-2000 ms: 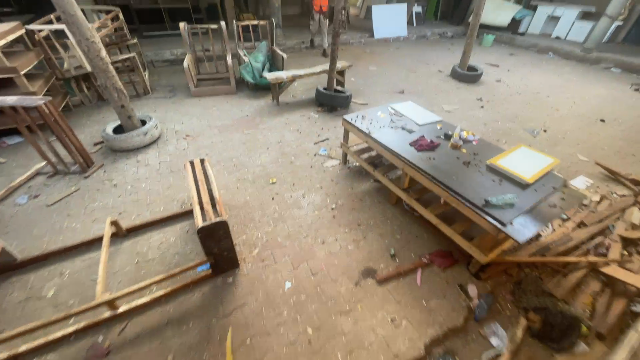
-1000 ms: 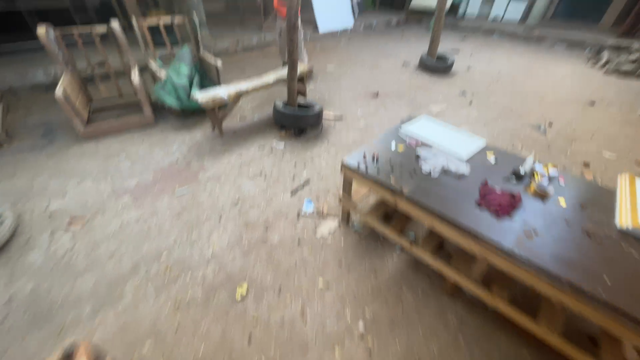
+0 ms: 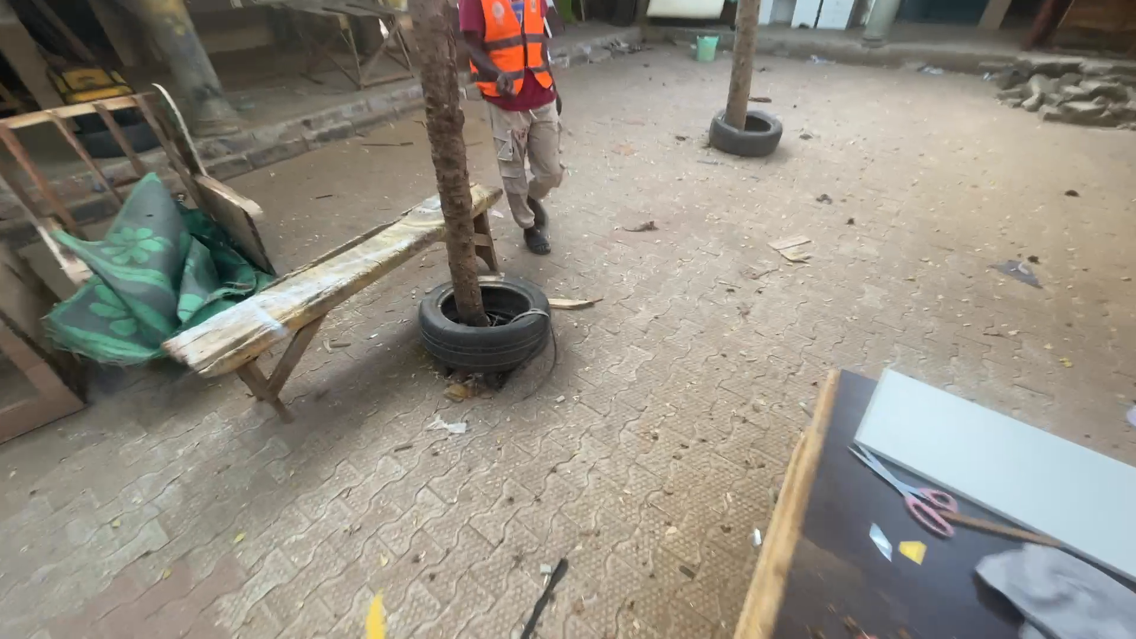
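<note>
Neither my left hand nor my right hand is in view. At the lower right stands a dark-topped wooden table [image 3: 825, 568]. On it lie a pale flat board [image 3: 994, 470], a pair of scissors with pink handles [image 3: 927, 508], a thin brown stick [image 3: 1003, 530] and a crumpled grey cloth [image 3: 1065, 590]. The scissors rest beside the board's near edge, their blades slightly apart. A small yellow scrap [image 3: 911, 552] and a shiny whitish piece [image 3: 880, 541] lie between the scissors and the near part of the table.
A wooden bench [image 3: 328, 280] stands beside a post [image 3: 457, 177] set in a tyre [image 3: 484, 342]. Green patterned cloth [image 3: 146, 266] drapes a wooden chair frame [image 3: 80, 142]. A person in an orange vest [image 3: 515, 44] is beyond the bench. Another tyre [image 3: 745, 133] surrounds a farther post.
The view has moved much closer to the bench and the table's far end. The person in the orange vest now shows from chest to feet behind the post.
</note>
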